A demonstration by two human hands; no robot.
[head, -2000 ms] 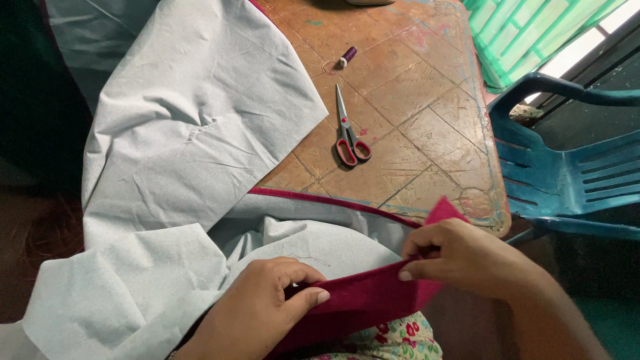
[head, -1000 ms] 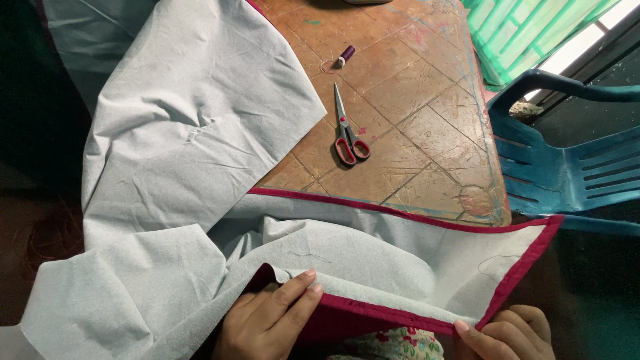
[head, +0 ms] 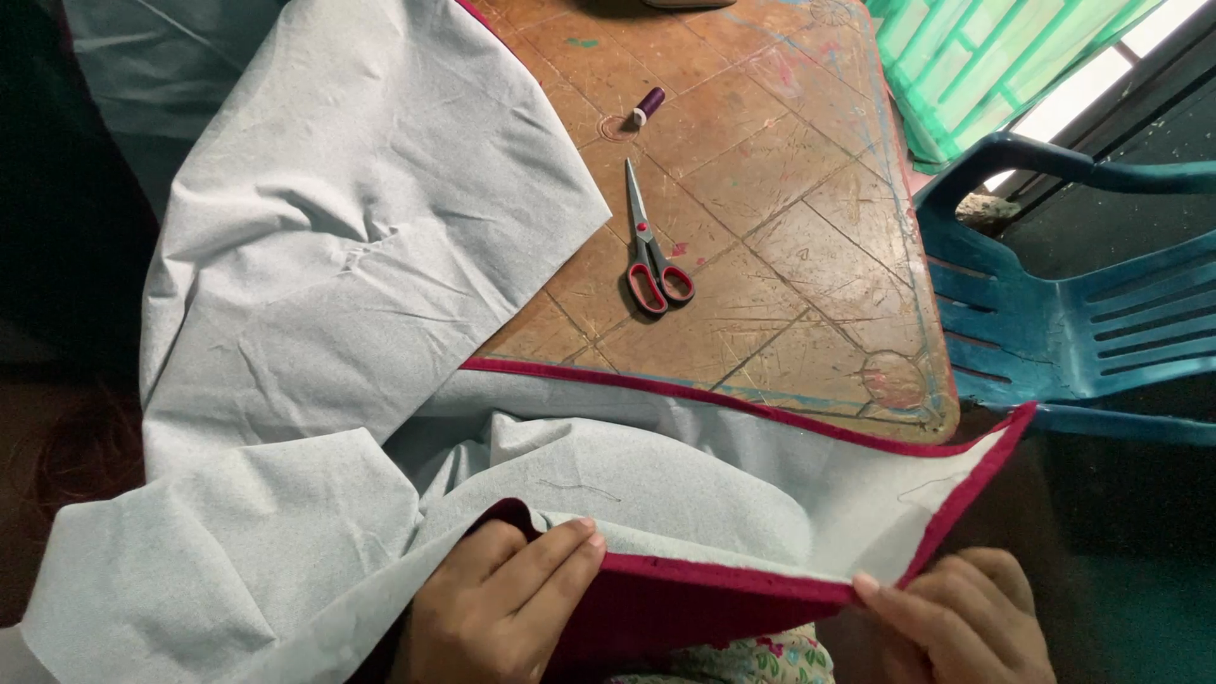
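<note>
A large light grey cloth with a narrow dark red border spreads over the table's left part and down to the lap. At the bottom centre my left hand pinches its folded red edge, the fingers lying over the fold. My right hand, slightly blurred, grips the same edge near the cloth's corner at the lower right, thumb on top. Between both hands the red edge runs fairly straight, with dark red fabric hanging below. Loose thread lies on the grey cloth near the right corner.
On the worn brown table lie scissors with black and red handles, and a purple thread spool beyond them. A blue plastic chair stands at the right, near a green curtain. Floral fabric shows below the hands.
Two seconds ago the right hand was raised over the red edge nearer the table; it has moved down and right to the corner. The cloth's right corner is now spread out. The scissors have stayed put.
</note>
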